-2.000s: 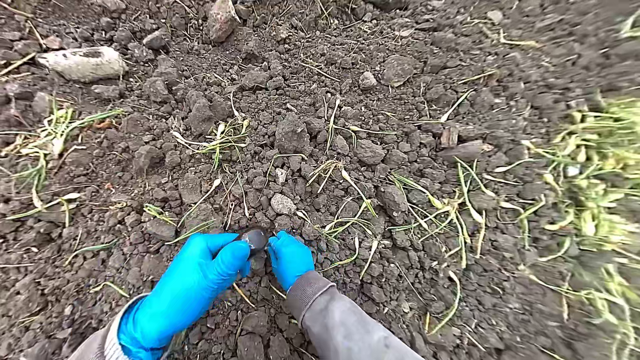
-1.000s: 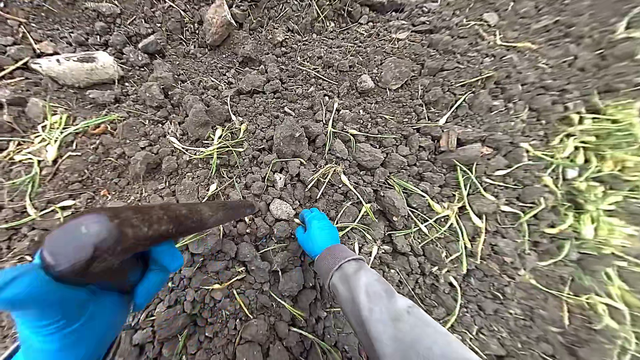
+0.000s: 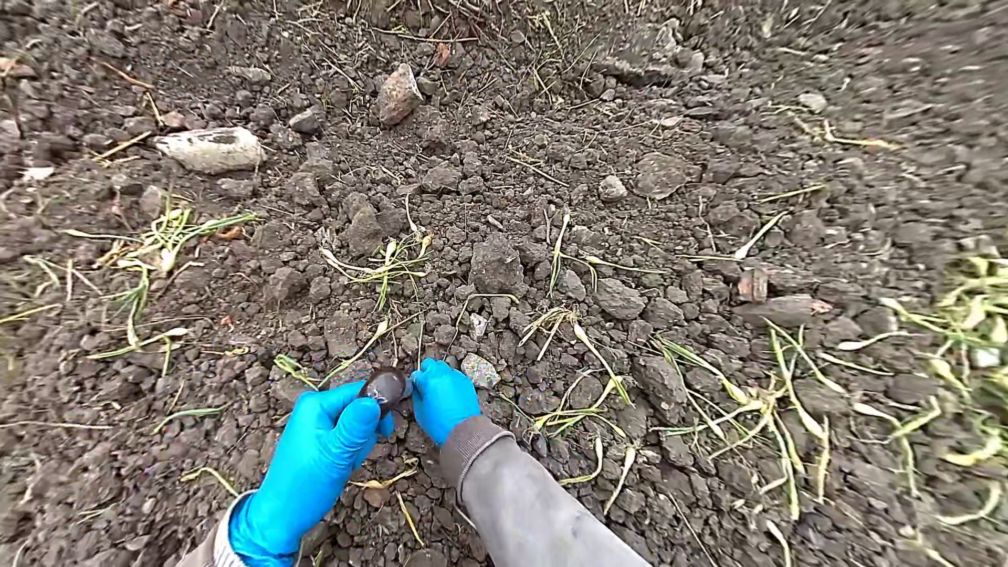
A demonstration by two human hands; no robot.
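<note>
My left hand (image 3: pixel 323 453), in a blue glove, is closed around a dark, rounded tool handle (image 3: pixel 385 389). The tool points down toward the soil, and its lower part is hidden. Close on its right, my right hand (image 3: pixel 442 402), also gloved in blue, reaches down to the ground with its fingers bunched; whether they hold anything is hidden. A thin green stem (image 3: pixel 420 339) rises just behind the fingertips. A pale stone (image 3: pixel 479 370) lies beside the right hand. Uprooted bulb seedlings (image 3: pixel 390 264) lie on the soil beyond the hands.
Cloddy dark soil (image 3: pixel 504 268) spreads all around. More pulled seedlings lie at the left (image 3: pixel 165 244) and right (image 3: pixel 776 402), with a larger heap (image 3: pixel 972 315) at the right edge. A whitish stone-like lump (image 3: pixel 213 150) and a brown stone (image 3: pixel 399 95) lie farther off.
One second ago the tool was raised sideways at the left, showing its tapered end; now it points down beside my right hand. My right hand has moved left from beside the pale stone.
</note>
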